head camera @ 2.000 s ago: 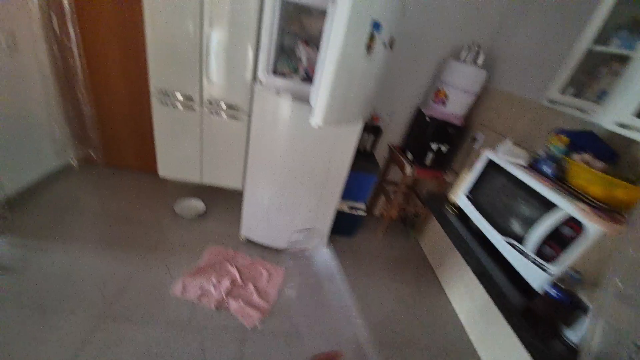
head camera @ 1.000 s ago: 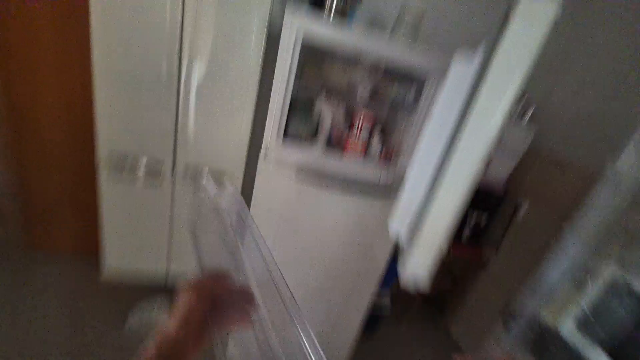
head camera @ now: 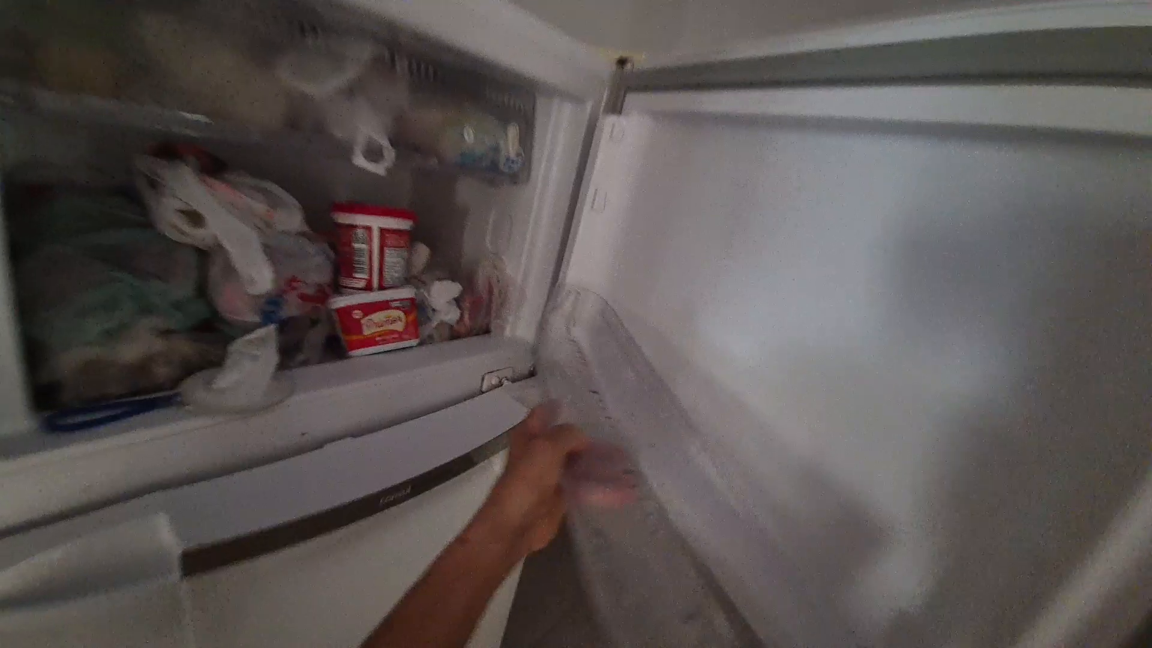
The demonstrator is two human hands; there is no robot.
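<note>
My left hand (head camera: 549, 477) is at the lower middle, blurred, its fingers around the left edge of a clear plastic door shelf (head camera: 666, 468). Some of the fingers show through the plastic. The shelf slants from near the freezer's lower hinge down to the bottom of the view, along the inner side of the open white freezer door (head camera: 810, 270). Whether it is seated in the door, I cannot tell. My right hand is out of view. Left of the shelf is the open freezer compartment (head camera: 396, 378).
Inside the freezer are a red tub with a red lid (head camera: 372, 247), a red and white tub (head camera: 376, 321) and knotted plastic bags (head camera: 216, 216). A white piece with a blue loop (head camera: 238, 382) lies on the front ledge. Below is the closed white refrigerator door (head camera: 360, 540).
The view has moved close to the open freezer. The clear shelf, in front of the cabinets a second ago with my left hand at it, is now beside the freezer door's inner side.
</note>
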